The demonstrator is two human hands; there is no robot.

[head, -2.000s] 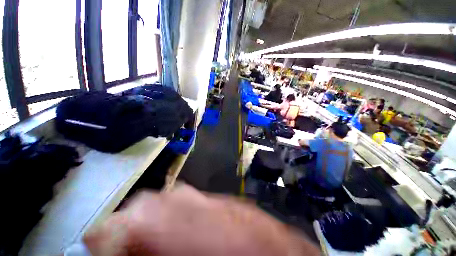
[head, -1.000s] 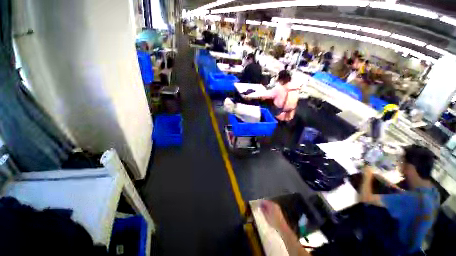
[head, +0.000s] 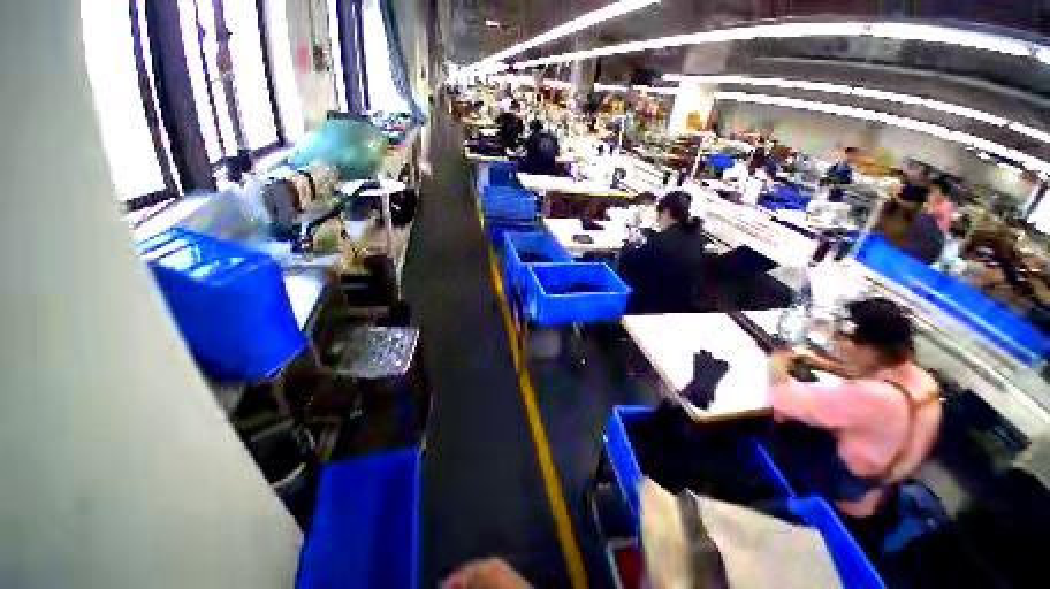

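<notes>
A small part of one hand, apparently my right hand [head: 489, 574], shows at the bottom edge, blurred and cut off. Its fingers and anything in it cannot be made out. My left hand is not in view. Nearest at the lower right is a blue tub [head: 858, 557] with beige sheets [head: 766, 550] sticking out of it. Another blue tub [head: 622, 451] holding dark material stands against it. At the lower left is a blue surface, seemingly a tub [head: 363, 518].
A dark aisle floor [head: 461, 403] with a yellow line [head: 532, 408] runs ahead. A pale wall [head: 127, 380] is close at left. A blue tub [head: 225, 299] sits by the windows. A person in pink [head: 858, 420] sits at a white table [head: 737, 374] at right; more workers sit beyond.
The view has moved forward along the aisle. The person in blue has left the view; the person in pink and the tubs are nearer. The hand shows smaller and lower.
</notes>
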